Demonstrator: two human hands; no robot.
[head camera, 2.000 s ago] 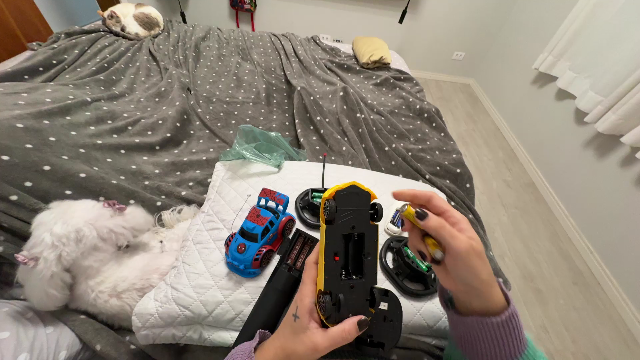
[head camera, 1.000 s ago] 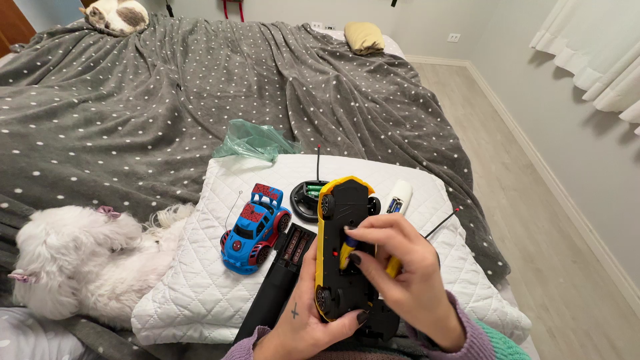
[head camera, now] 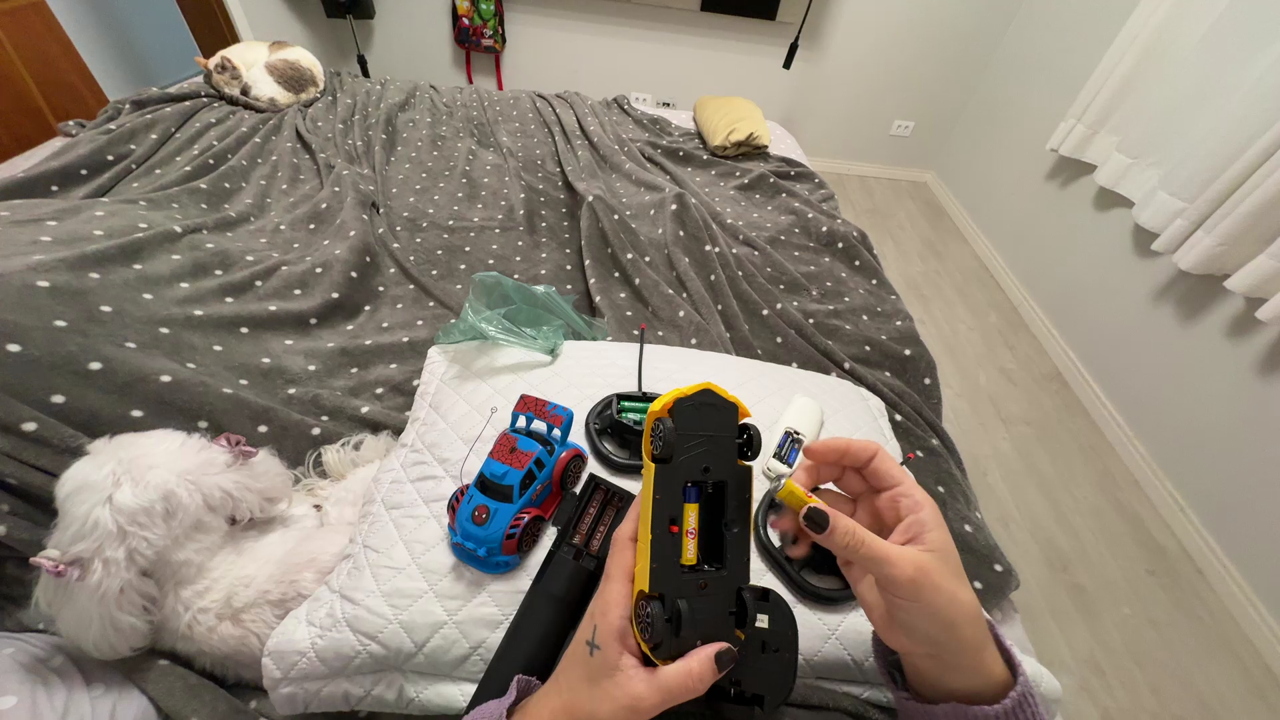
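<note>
My left hand grips a yellow toy car, held underside up with its battery compartment uncovered. One yellow and blue AA battery lies along the compartment's left side; the slot beside it is vacant. Just right of the car, my right hand pinches another yellow battery between thumb and fingers. Behind that hand is a black steering-wheel controller, partly hidden. A second such controller with green batteries stands left of the car. A black battery-compartment piece shows below the car.
On the white quilted pad are a blue Spider-Man toy car, a black remote with its battery bay uncovered and a white remote holding batteries. A white dog lies at left, a green plastic bag beyond the pad, a cat farther back.
A battery now lies in the yellow car's compartment, which was vacant two seconds ago. My right hand has moved from over the compartment to the car's right, holding another battery.
</note>
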